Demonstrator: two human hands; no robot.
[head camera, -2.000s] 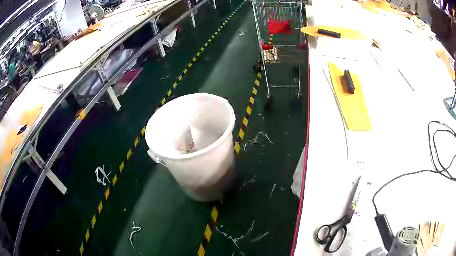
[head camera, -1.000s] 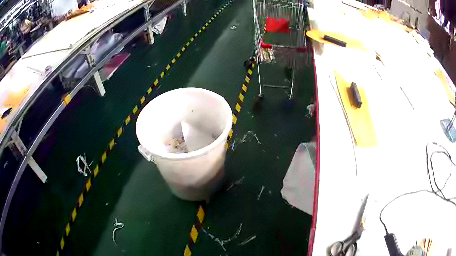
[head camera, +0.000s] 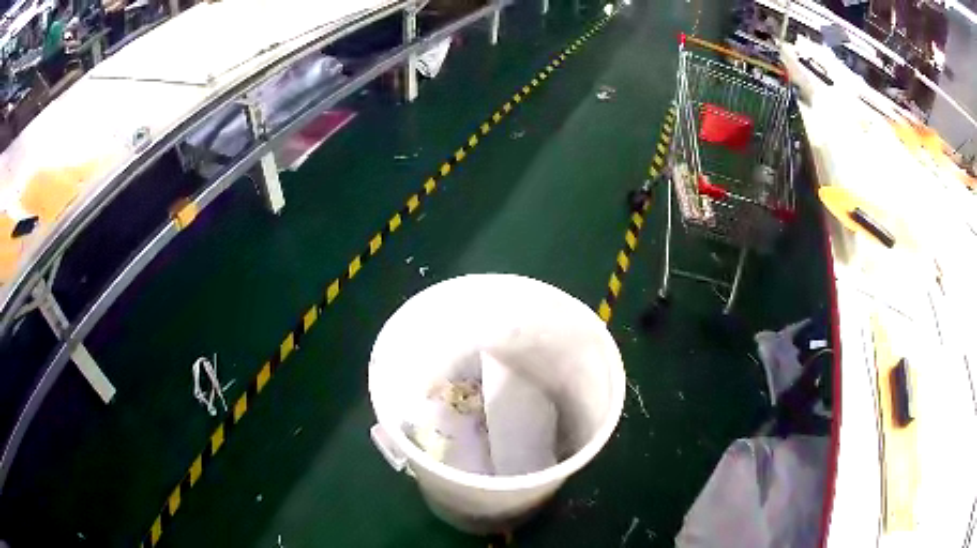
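No hand is in the picture. A large white round waste bin (head camera: 445, 484) stands on the green floor, nearest in front of me. Inside it lie a whitish sheet (head camera: 519, 423) and some small yellowish scraps (head camera: 459, 396). At right on the pale table (head camera: 857, 294), a tan-orange card pattern (head camera: 898, 471) carries a black bar weight (head camera: 903, 392). Farther up, a second tan card (head camera: 839, 202) has another black bar weight (head camera: 872, 227) on it.
A wire trolley (head camera: 739, 198) with a red panel stands in the aisle beside the right table. Grey-white material (head camera: 750, 498) hangs or lies beside that table's red edge. A long table (head camera: 129, 118) with a metal rail runs along the left. Thread scraps (head camera: 208, 385) lie on the floor.
The view has swung and come nearer: the bin looks larger and lower, and the trolley and right table sit farther right. The shears and corded tool have left the picture.
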